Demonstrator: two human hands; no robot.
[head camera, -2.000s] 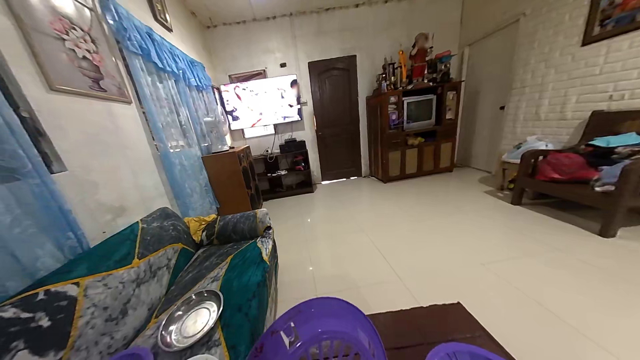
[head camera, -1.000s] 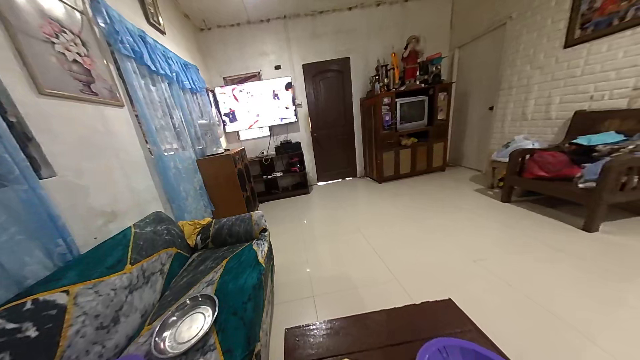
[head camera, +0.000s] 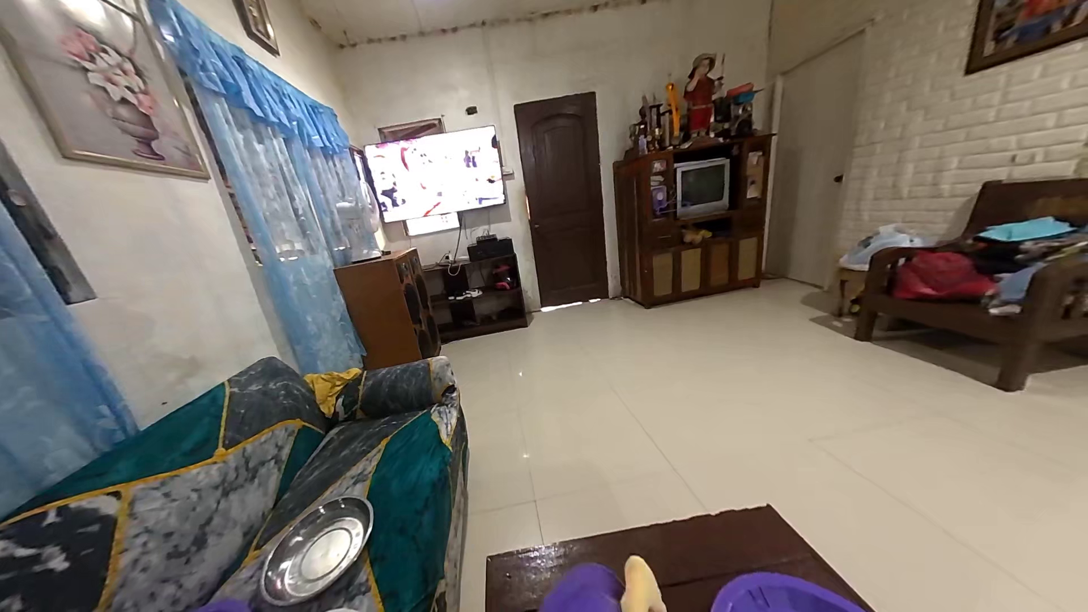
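Note:
Neither of my hands can be made out. At the bottom edge, a rounded purple thing (head camera: 582, 588) stands against a pale yellow, elongated thing (head camera: 642, 585); both are cut off, and I cannot tell what they are. To their right the rim of a purple plastic basket (head camera: 786, 586) shows over the dark wooden table (head camera: 680, 540). A shiny round metal plate (head camera: 317, 551) lies on the patterned sofa (head camera: 408, 484). Another bit of purple (head camera: 225, 606) shows at the bottom edge beside the plate, with a whitish rim near it.
Tiled floor (head camera: 646, 399) extends past the table. Along the far side are a wooden speaker cabinet (head camera: 374, 310), a low dark shelf (head camera: 480, 306), a lit television (head camera: 438, 174), a brown door (head camera: 563, 200) and a wooden cabinet (head camera: 688, 255). A wooden bench (head camera: 1011, 348) at right holds clothes.
A purple basket at the bottom centre two seconds ago has left that place, uncovering more of the table. The purple and pale yellow things have come into view at the bottom edge.

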